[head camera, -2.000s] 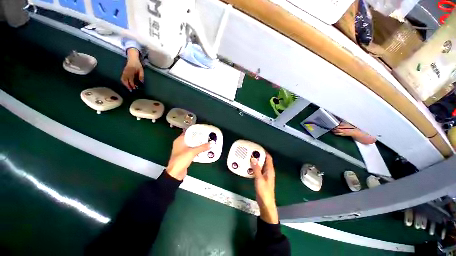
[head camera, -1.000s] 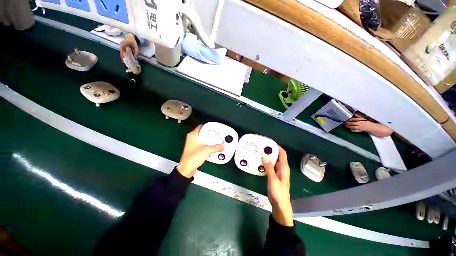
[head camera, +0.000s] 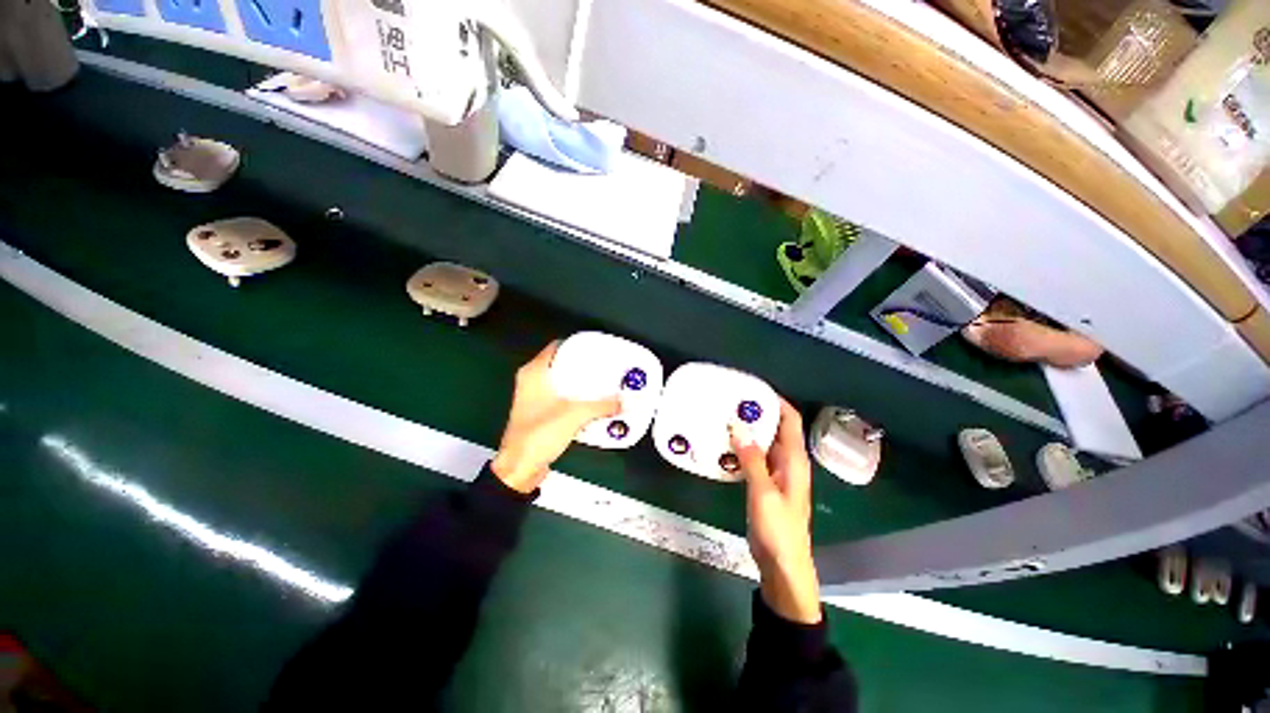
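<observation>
My left hand (head camera: 534, 421) is shut on a white plug-in unit (head camera: 592, 365), its thumb on the face. My right hand (head camera: 780, 495) is shut on a second white unit (head camera: 703, 401), its thumb low on the face. The two units are side by side, faces up, their near edges touching or almost touching. Each face shows a blue-purple round spot and smaller reddish-brown dots. The backs of both units and most of my fingertips are hidden.
The green conveyor belt (head camera: 365, 279) carries spaced units, including a beige unit (head camera: 453, 290) to the left and a prong-up unit (head camera: 845, 446) to the right. A pale rail (head camera: 376, 439) crosses in front. A shelf overhangs beyond. Another person's hand (head camera: 1028, 339) holds a box opposite.
Both held units came together from apart, and their large round spots changed from dark to blue-purple. The beige units on the left shifted slightly left. The hand across the belt took a unit and left view.
</observation>
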